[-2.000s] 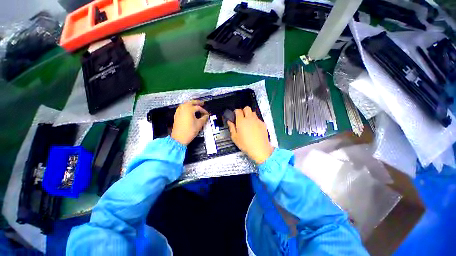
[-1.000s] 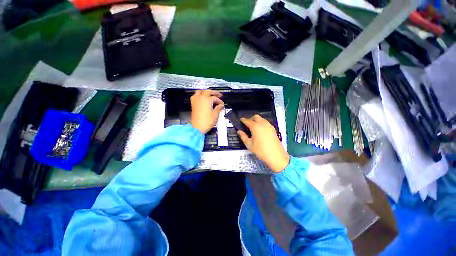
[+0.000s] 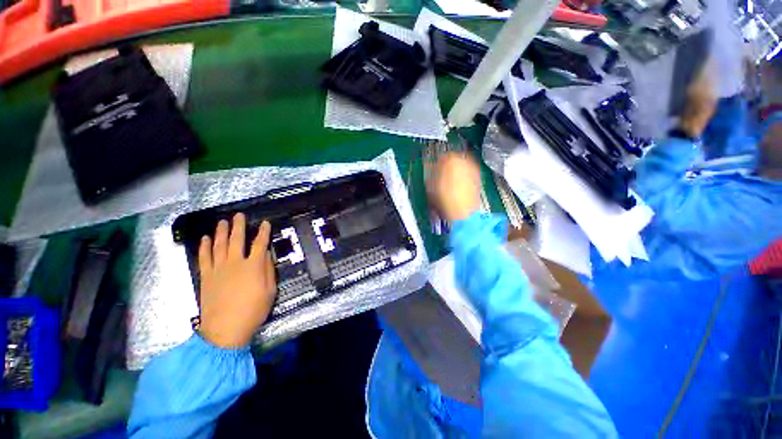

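The black tray body [image 3: 369, 206] lies on a foam sheet [image 3: 154, 274] in front of me, tilted slightly. White bracket shapes [image 3: 287, 246] face each other at its centre, with a black bar [image 3: 314, 249] lying between them. My left hand [image 3: 233, 279] rests flat on the tray's left part, fingers a little spread, holding nothing visible. My right hand [image 3: 454, 182] is blurred and lies over the bundle of thin metal strips [image 3: 433, 156] by the post. Its fingertips are unclear, so I cannot tell whether it grips a strip.
A blue bin of small metal parts [image 3: 19, 351] and black bars [image 3: 96, 317] are at left. Black subassemblies [image 3: 120, 124] lie on sheets at the back. A pale post [image 3: 497, 69] rises behind the strips. A cardboard box [image 3: 587, 321] is lower right. Another person's arm [image 3: 686, 184] is at right.
My right hand has moved from the tray to the metal strips. My left hand now lies flat on the tray's left side. The black bar now spans the tray's centre. The view has shifted right.
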